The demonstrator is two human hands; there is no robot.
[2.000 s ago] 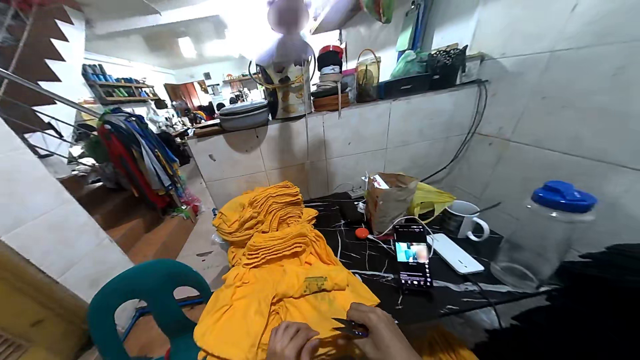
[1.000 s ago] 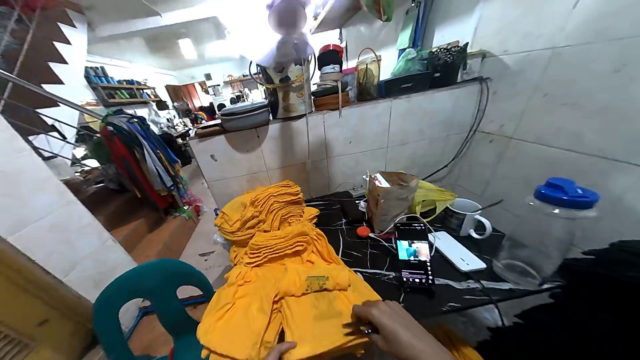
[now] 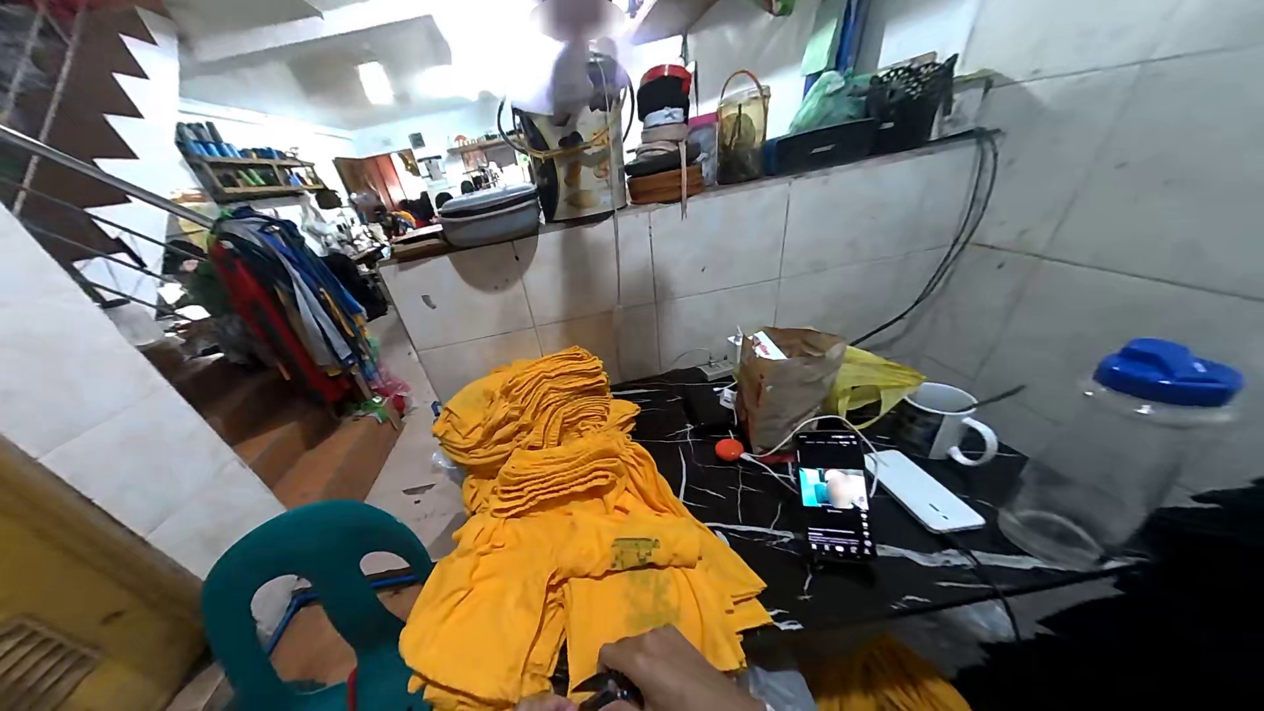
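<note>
A stack of yellow-orange cloth garments (image 3: 592, 533) with a dark print lies at the near left part of the black marble-patterned table. At the bottom edge my right hand (image 3: 671, 667) is closed around a small dark tool (image 3: 610, 691), probably thread snips, over the front of the garments. Only the fingertips of my left hand (image 3: 546, 702) show, at the garments' near edge just left of the tool. Whether they pinch the cloth is cut off by the frame.
A lit phone (image 3: 834, 494), a white phone or power bank (image 3: 925, 491), a mug (image 3: 943, 423), a paper bag (image 3: 787, 390) and a clear jug (image 3: 1116, 464) stand or lie to the right. A green plastic chair (image 3: 316, 538) is at the left. More yellow cloth (image 3: 884, 681) lies below the table edge.
My right hand has moved left and down from the garments' right side. One second ago the left fingers were farther left, and the dark tool was visible two seconds ago too.
</note>
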